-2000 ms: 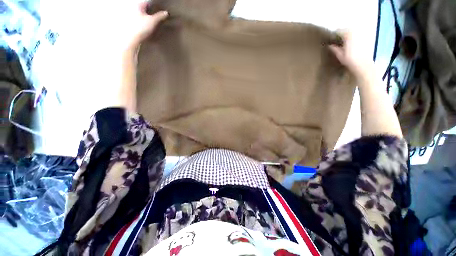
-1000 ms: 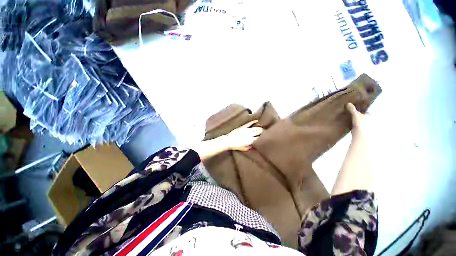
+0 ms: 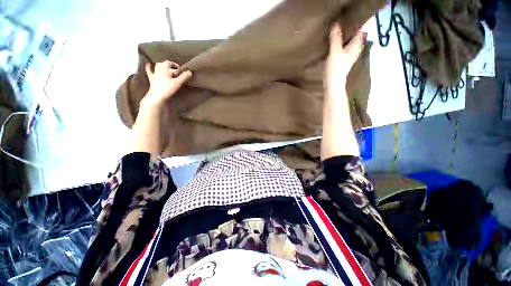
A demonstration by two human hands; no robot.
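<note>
A brown garment (image 3: 252, 106) lies spread on the white table (image 3: 89, 156) in front of me, with an upper layer slanting up to the top right. My left hand (image 3: 166, 81) is on its left side, fingers closed on a fold of the cloth. My right hand (image 3: 343, 53) is at its upper right, thumb and fingers on the raised, blurred layer. The cloth hides part of the right fingers. The garment's top end is cut off by the picture's edge.
Black hangers (image 3: 413, 70) and a brown heap (image 3: 448, 39) lie at the table's right. Printed clear bags (image 3: 42, 61) are at the left, near a white loop (image 3: 12, 114). Bagged goods (image 3: 50, 240) are below left. A cardboard box (image 3: 398, 187) and blue bin (image 3: 367, 143) are below right.
The view has swung back to the right from the bagged pile and large bag lettering. The garment now lies across the table with both hands at its upper part, farther apart than before.
</note>
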